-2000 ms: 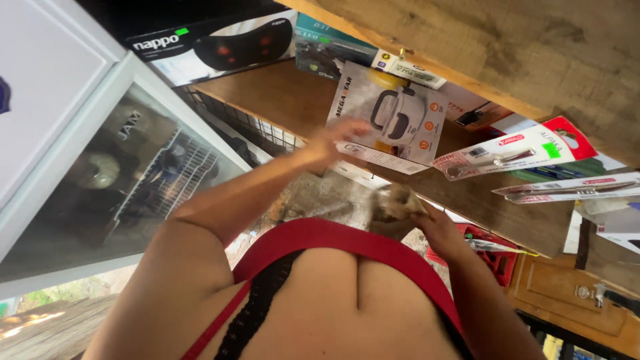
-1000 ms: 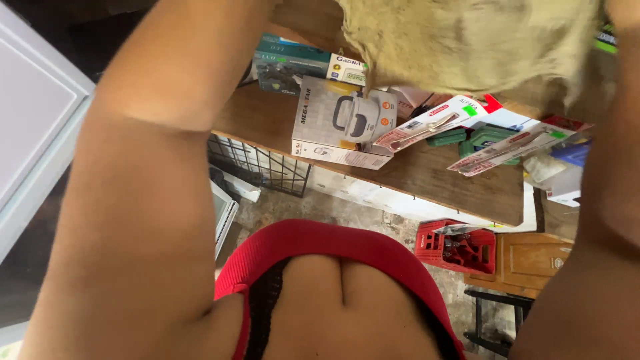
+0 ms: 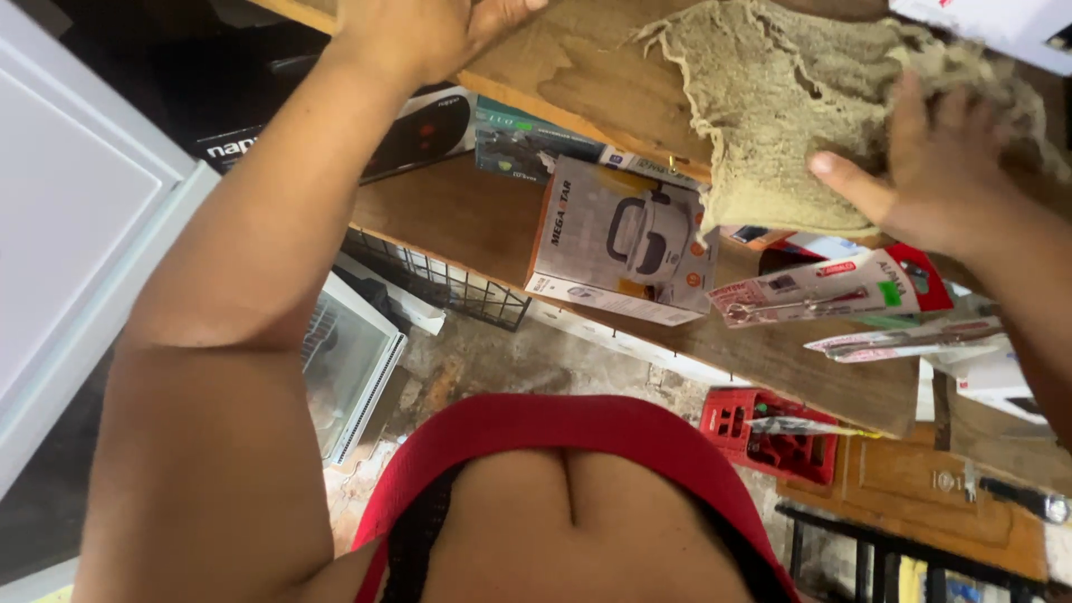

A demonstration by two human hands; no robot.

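Note:
A frayed, tan cloth [image 3: 779, 109] with small holes lies spread on the upper wooden shelf [image 3: 586, 75]. My right hand [image 3: 930, 167] rests over its right part with the fingers spread; whether it grips any cloth is not plain. At the top left, my left hand [image 3: 435, 33] is at the shelf's front edge, fingers apart, holding nothing, its upper part cut off by the frame. Below the upper shelf, a boxed cooking pot [image 3: 624, 239] sits on the lower wooden shelf [image 3: 452, 209]. Packaged utensils [image 3: 829, 289] stick out beneath my right forearm.
A black massager box [image 3: 427, 134] and a teal box [image 3: 532, 142] stand on the lower shelf. A white appliance [image 3: 84, 193] is at the left. Below are a black wire rack [image 3: 452, 285], a red plastic crate [image 3: 770, 435] and a wooden cabinet door [image 3: 913, 494]. A white box [image 3: 997, 29] is at the top right.
Both hands, outside the frame one second ago, are now in view at the upper shelf. The cloth, at the top one second ago, now lies spread on that shelf.

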